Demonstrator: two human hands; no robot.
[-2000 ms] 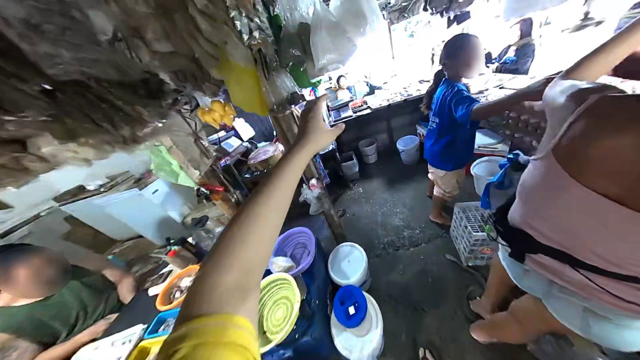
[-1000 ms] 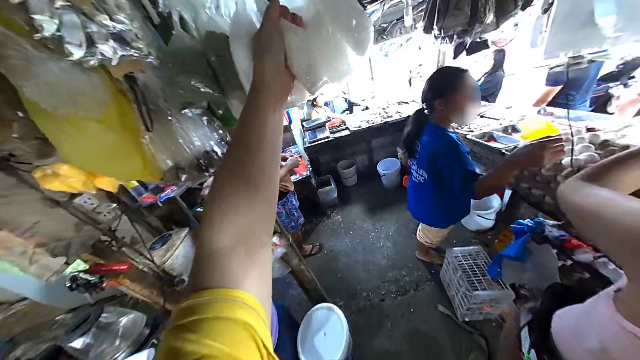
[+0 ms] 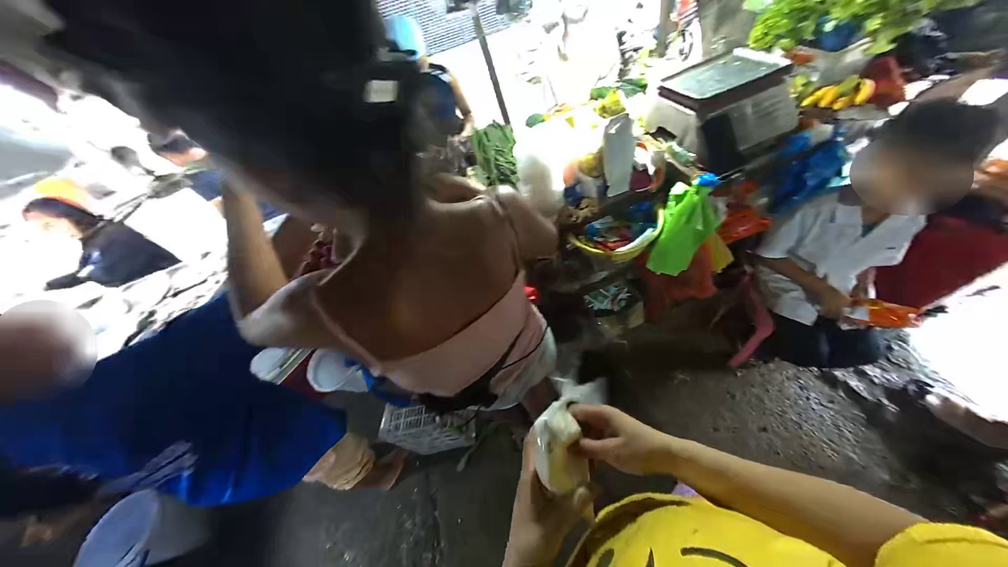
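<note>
Low in the view, close to the yellow shirt, a clear plastic bag [image 3: 561, 453] with something pale yellowish inside is between both hands. My left hand [image 3: 543, 504] is wrapped around its lower part from below. The fingers of my right hand [image 3: 610, 437] pinch the bag's upper side near its loose top. What exactly the bag contains cannot be told.
A person in a pink top [image 3: 449, 339] stands just ahead, and one in a blue shirt [image 3: 181, 409] at left. A white crate [image 3: 429, 429] and a bucket [image 3: 118, 531] stand on the floor. At right, a seated person in white [image 3: 835, 252] is near a basket [image 3: 622, 248].
The raised arm, earlier reaching up to hanging plastic bags, is down. Both hands now hold a bag low in front. The view has swung far to the right.
</note>
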